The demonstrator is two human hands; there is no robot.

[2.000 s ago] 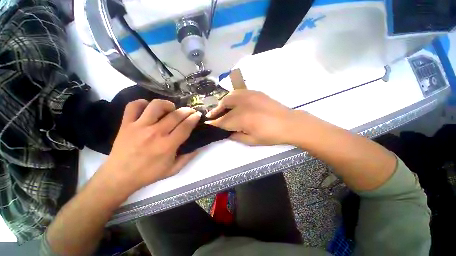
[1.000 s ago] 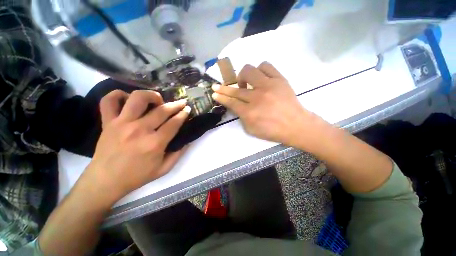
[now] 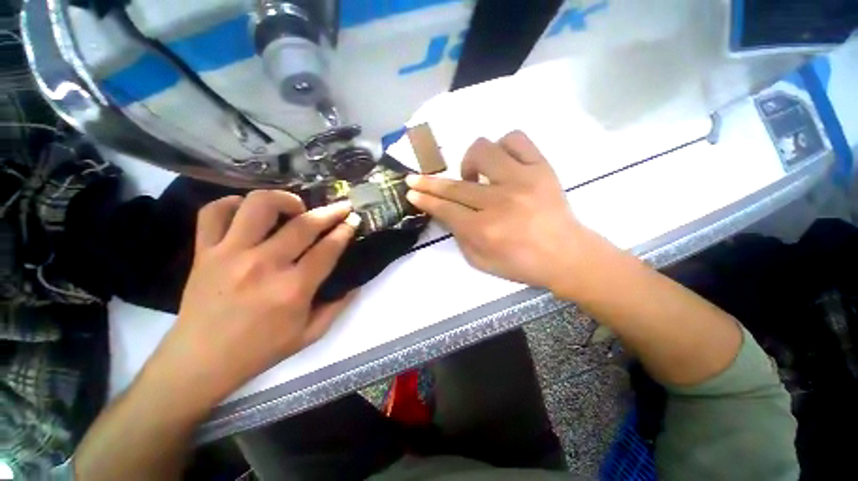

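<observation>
The black sleeve end [image 3: 381,258] lies on the machine bed under the needle area. A narrow plaid strip [image 3: 384,209] shows between my fingertips, with a small grey piece at its upper side. My left hand [image 3: 268,268] lies on the black cloth, fingertips pressing at the strip's left edge. My right hand [image 3: 508,211] has its index and middle fingertips on the strip's right edge, other fingers curled. The presser foot [image 3: 341,169] is just above the strip; the needle tip cannot be made out. The plaid and black garment body [image 3: 56,225] is heaped at the left.
The white sewing machine head [image 3: 376,42] spans the top, with a black cloth band [image 3: 499,38] over it. A tan block [image 3: 426,148] stands right of the foot. A control panel [image 3: 792,127] is at the right. Dark garments [image 3: 800,282] lie below the right table edge.
My right fingers have moved apart from my left fingertips, and the plaid strip is now uncovered between them. The camera view has shifted. Both hands remain on the cloth.
</observation>
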